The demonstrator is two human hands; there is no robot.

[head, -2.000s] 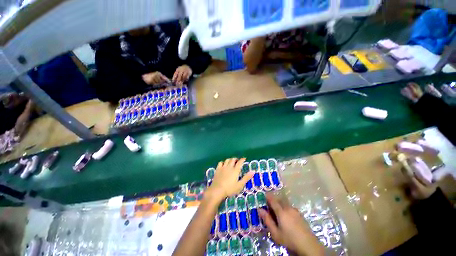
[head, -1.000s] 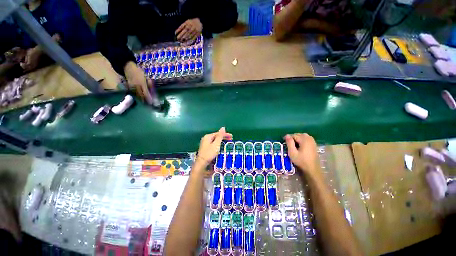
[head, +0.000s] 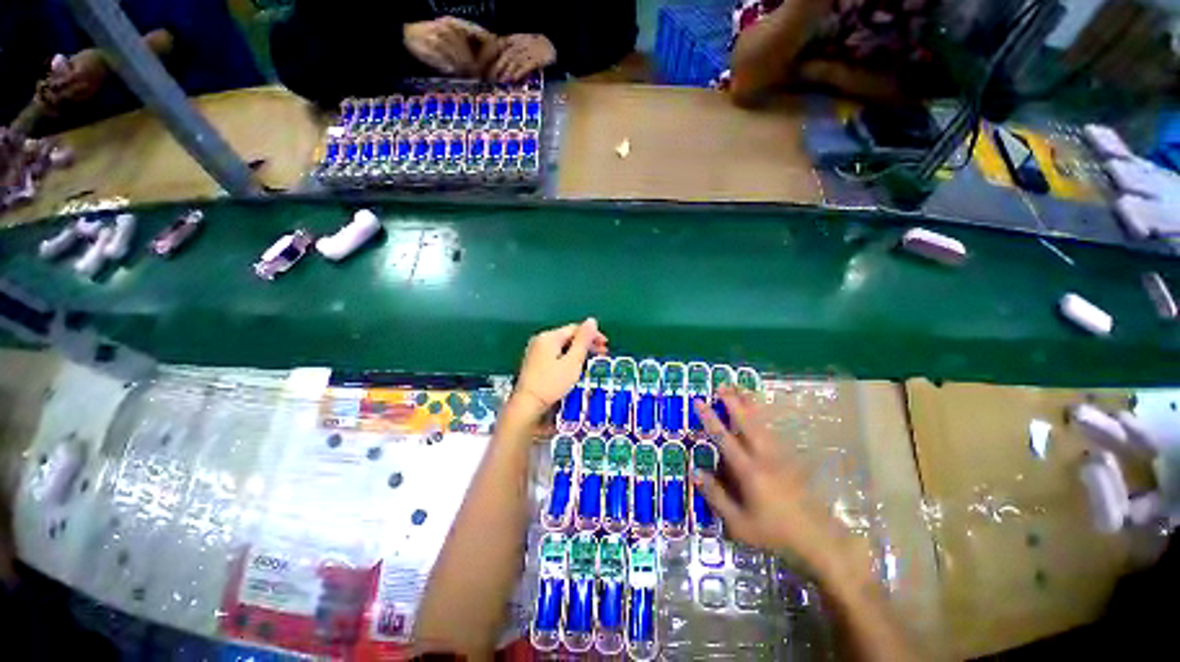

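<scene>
Half-assembled units (head: 619, 481) with pale pink rims, blue blocks and green ends stand in three rows on a clear blister tray (head: 744, 582). The bottom row is shorter, with bare pockets at its right. My left hand (head: 557, 369) is at the top left corner of the top row, thumb and fingers close together; I cannot tell if it grips a unit. My right hand (head: 757, 472) lies over the right end of the top and middle rows, fingers spread on the units. Its fingers hide parts of the units there.
A green conveyor (head: 582, 278) crosses behind the tray, with scattered pink housings (head: 934, 246). Across it, a person's hands (head: 481, 52) are above another filled tray (head: 434, 136). Plastic-covered sheets (head: 311, 517) lie left. Brown cardboard (head: 996, 517) and pink shell covers (head: 1106, 485) are right.
My right hand has moved from the top right corner down and left onto the units. My left hand stays at the top left corner. The opposite person's hand has left the belt.
</scene>
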